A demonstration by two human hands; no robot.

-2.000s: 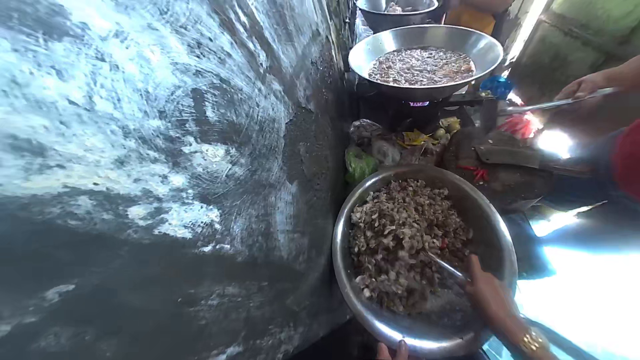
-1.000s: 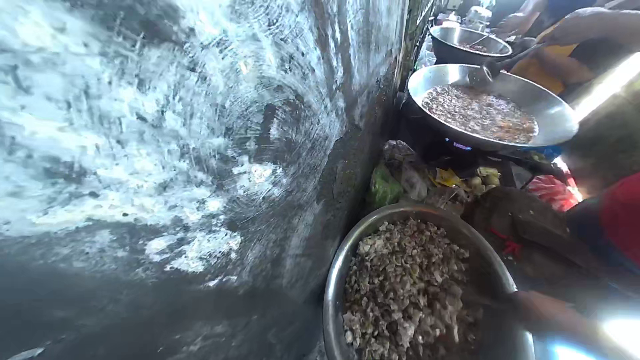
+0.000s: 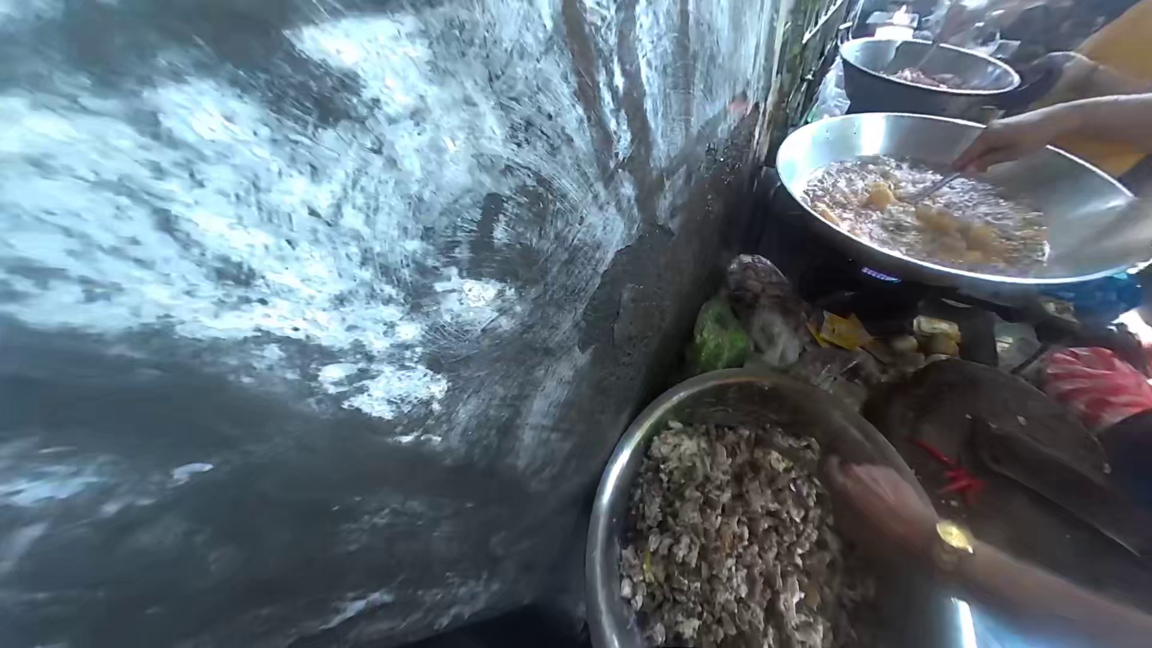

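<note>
A wide metal basin (image 3: pixel 621 477) at the lower right holds a heap of chopped, brownish-grey food (image 3: pixel 733 540). My right hand (image 3: pixel 882 504), blurred, with a gold-toned watch (image 3: pixel 954 537) at the wrist, is over the right part of the basin, beside the food. Whether it holds anything is not plain. My left hand is out of view. Beyond the basin, a large metal wok (image 3: pixel 1089 216) holds bubbling liquid with yellowish pieces. Another person's hand (image 3: pixel 1017 139) holds a metal utensil (image 3: pixel 936 186) in that wok.
A rough, stained wall (image 3: pixel 360 270) fills the left side. Plastic bags (image 3: pixel 720 337) and scraps lie between basin and wok. Red chillies (image 3: pixel 954 472) lie on a dark surface right of the basin. A striped red bag (image 3: pixel 1093 382) is farther right. A darker pan (image 3: pixel 936 58) stands behind the wok.
The spoon-like utensil seen in my right hand two seconds ago is not discernible now. My left fingers have left the view. Another person's hand now reaches into the wok. The view has shifted.
</note>
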